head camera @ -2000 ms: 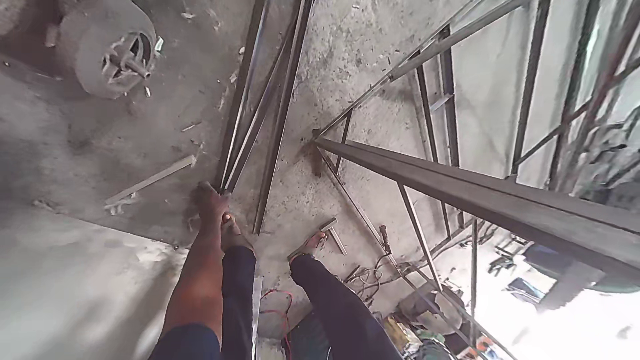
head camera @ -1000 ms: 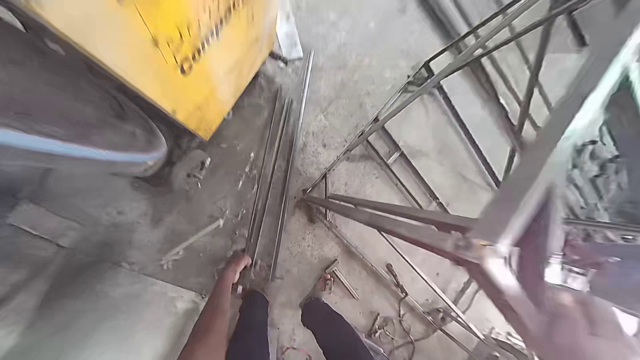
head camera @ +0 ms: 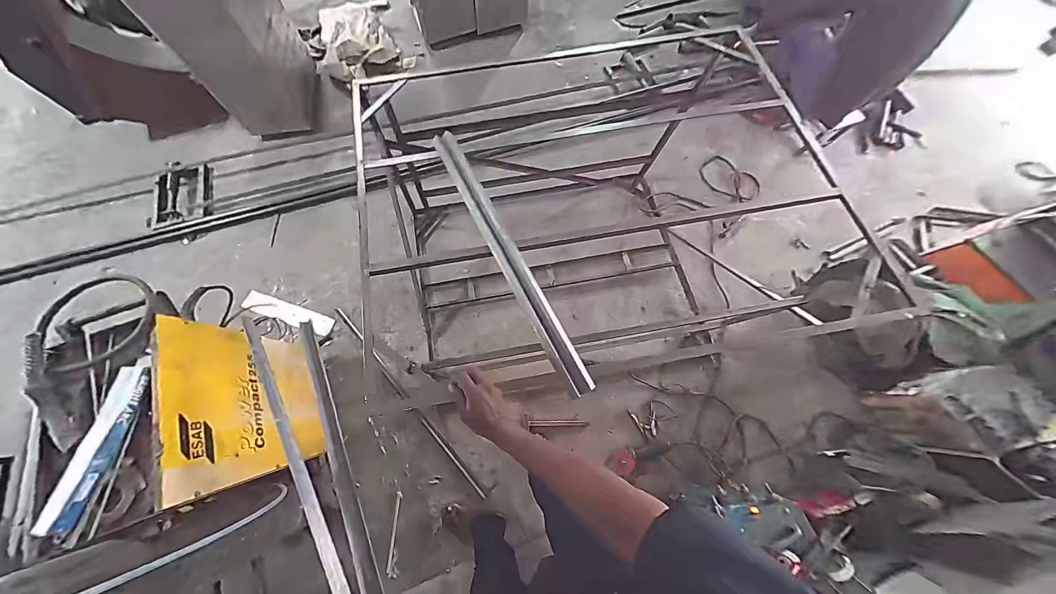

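Observation:
My right hand (head camera: pixel 483 403) reaches in from the lower right, its fingers at the near bar of a welded metal frame (head camera: pixel 606 229); blur hides whether they close round it. The frame is made of thin square tubes with cross bars and diagonal braces. A grooved metal bar (head camera: pixel 516 264) lies slantwise over its cross bars, its near end just right of my right hand. Two more long metal bars, a left one (head camera: pixel 293 454) and a right one (head camera: pixel 338 454), rise from the bottom edge in front of a yellow welding machine. My left hand is out of view.
The yellow ESAB welding machine (head camera: pixel 206 412) stands at the left, with a black cable (head camera: pixel 91 285) beside it. Long metal bars (head camera: pixel 124 247) lie on the floor beyond. Loose cables (head camera: pixel 742 421), an angle grinder (head camera: pixel 631 460) and mixed scrap (head camera: pixel 949 412) cover the lower right.
The view has swung widely. My left hand, at the ends of long bars on the floor earlier, has left the view. My right hand, blurred at the right a second ago, now shows clearly near the frame's bar.

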